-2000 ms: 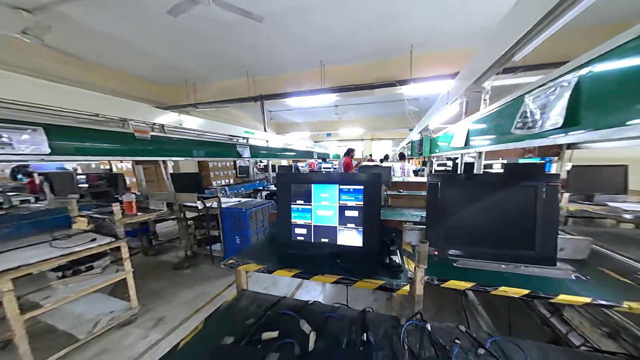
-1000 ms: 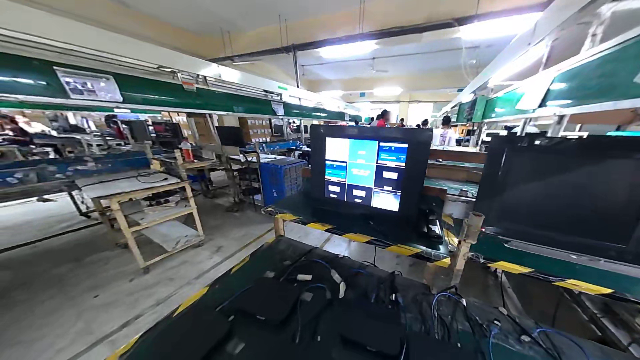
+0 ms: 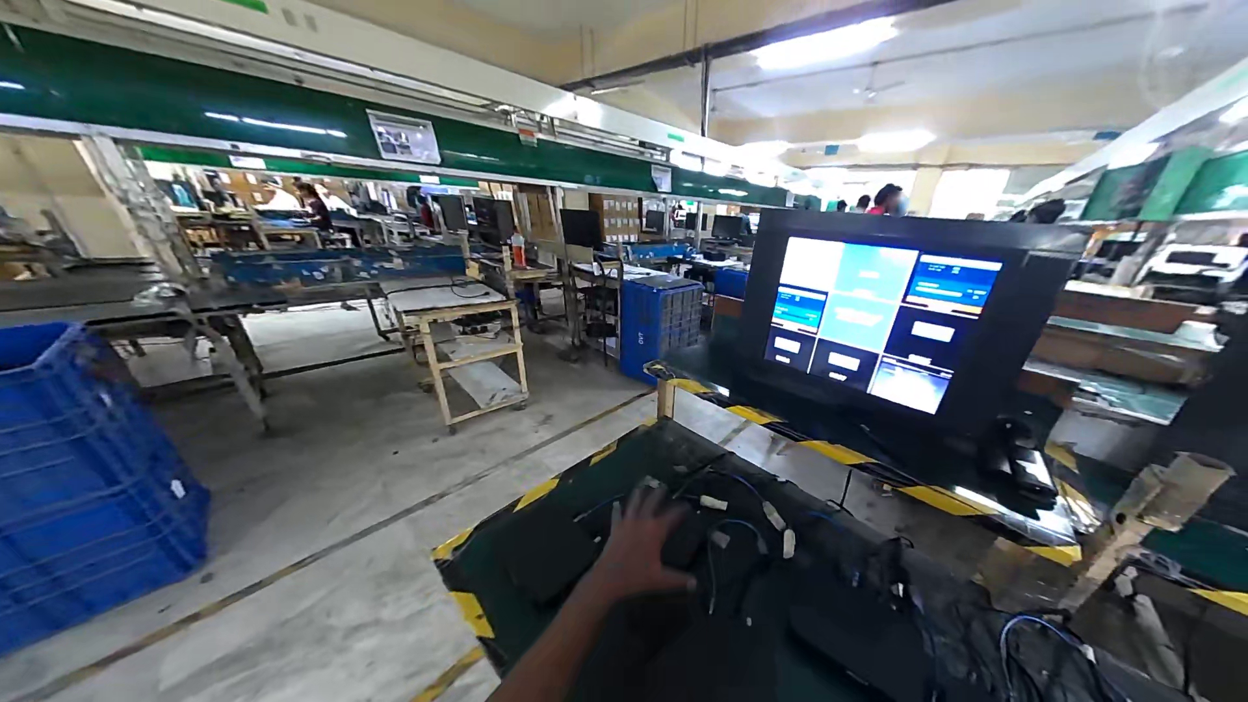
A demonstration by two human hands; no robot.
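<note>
My left hand reaches in from the bottom with its palm down and its fingers spread. It is over a flat black device among dark items on the green work table; whether it touches the device is unclear. Another flat black box lies left of the hand. Cables with white connectors lie just beyond and right of it, and another black device is at the lower right. A lit monitor showing a grid of tiles stands behind the table. My right hand is out of view.
Yellow-and-black tape marks the table edge. A blue plastic crate stands at the left, another beyond the table. A wooden-framed trolley is further off. A wooden post rises at the right; people are far back.
My left hand has come into view over the table. The view has swung left and down, and the blue crate at the far left now shows.
</note>
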